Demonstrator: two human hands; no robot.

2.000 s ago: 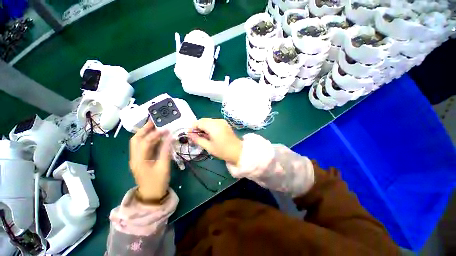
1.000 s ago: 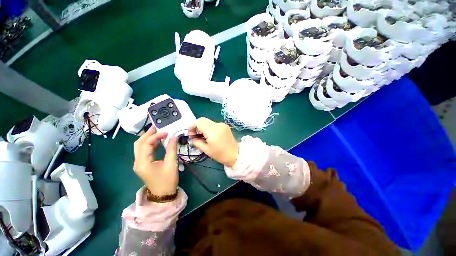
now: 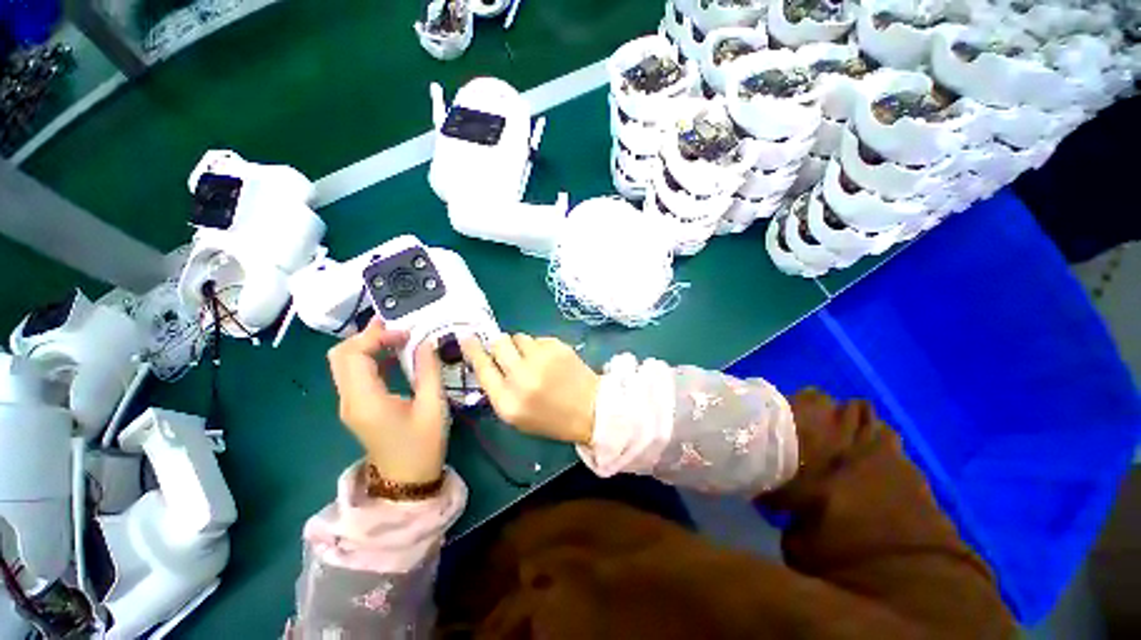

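Note:
A white camera head (image 3: 453, 298) with a dark square lens panel lies on the green bench, its round opening towards me. My left hand (image 3: 398, 400) holds the head at its left side, thumb at the opening's rim. My right hand (image 3: 532, 381) has its fingertips at the opening, over a small dark part inside; whether the fingers pinch it is hidden. Dark wires (image 3: 504, 460) trail from below the opening onto the bench.
Another camera unit (image 3: 482, 156) and a stringy white bundle (image 3: 613, 263) lie behind. Stacked base covers (image 3: 876, 156) stand right, a blue bin (image 3: 963, 388) below them. White units (image 3: 188, 494) are heaped left; one more (image 3: 257, 225) lies behind them. A cup-shaped part (image 3: 444, 30) is on the conveyor.
My right fingers have moved from beside the opening onto it, and fewer wires show around it. My left hand has settled on the head's side. The far cup-shaped part has moved left.

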